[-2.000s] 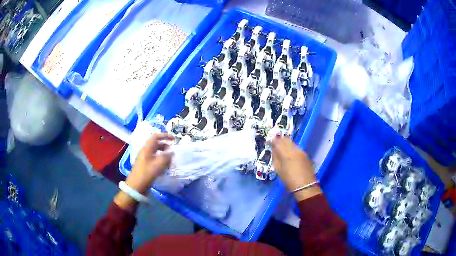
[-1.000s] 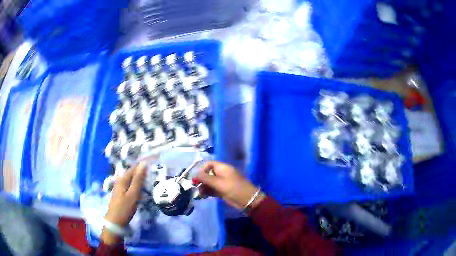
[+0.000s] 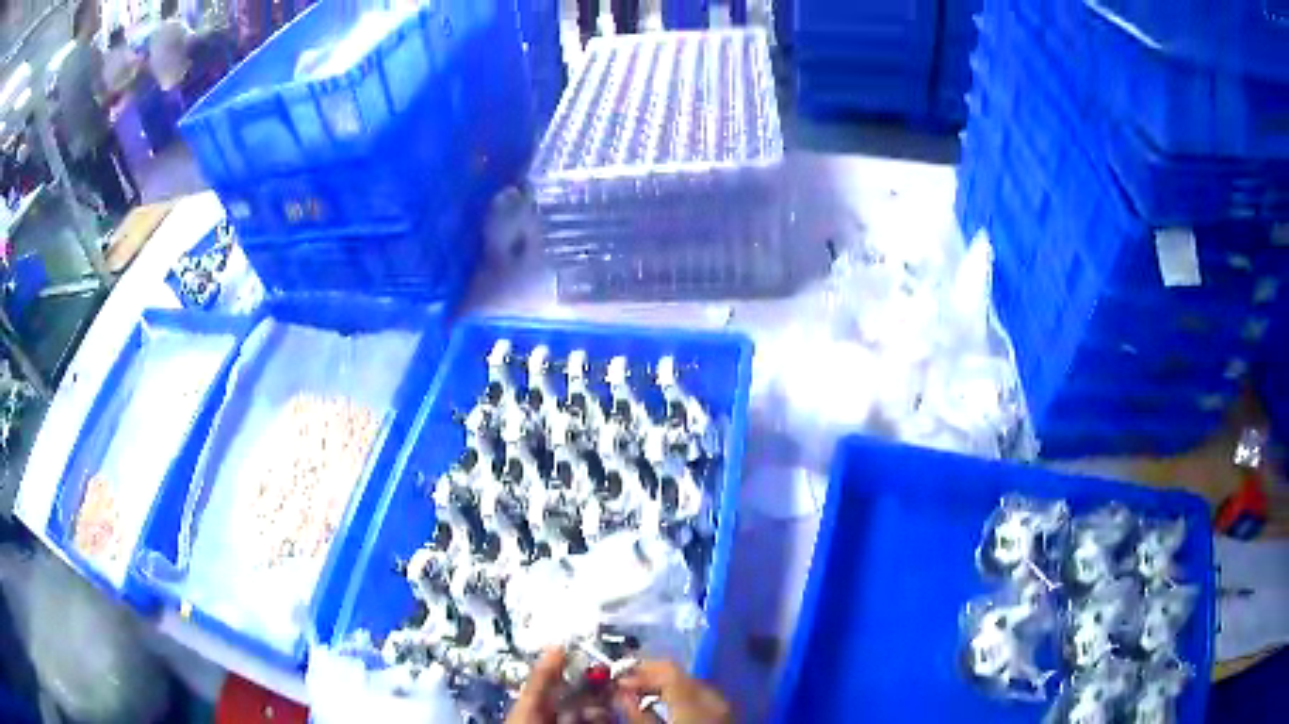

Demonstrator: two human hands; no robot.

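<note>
My left hand [image 3: 537, 690] and my right hand [image 3: 679, 693] are at the bottom edge, partly cut off. Between them is a model scooter, its red rear spot [image 3: 599, 675] towards me. A clear poly bag [image 3: 601, 583] extends forward from my fingers over the bare scooters; how far the held scooter is inside is unclear. My left fingers pinch the bag's near end and my right fingers are at the scooter's rear. Bare white scooters [image 3: 558, 474] stand in tight rows in the blue supply tray [image 3: 741, 424]. Bagged scooters [image 3: 1103, 622] lie in the right part of the packing tray [image 3: 884, 566].
Small-parts trays [image 3: 304, 488] are at left, with blue crates [image 3: 354, 184] behind. Clear ribbed sheets [image 3: 664, 170] are stacked behind the supply tray. Crumpled clear film [image 3: 905, 354] lies near the tall tray stack [image 3: 1103, 269]. An orange-red object [image 3: 1244, 506] is far right. People are at the far upper left.
Two seconds ago my hands held a bag and no scooter was clearly in them; one second ago a scooter was between them. The view has since lifted and my hands are lower in it.
</note>
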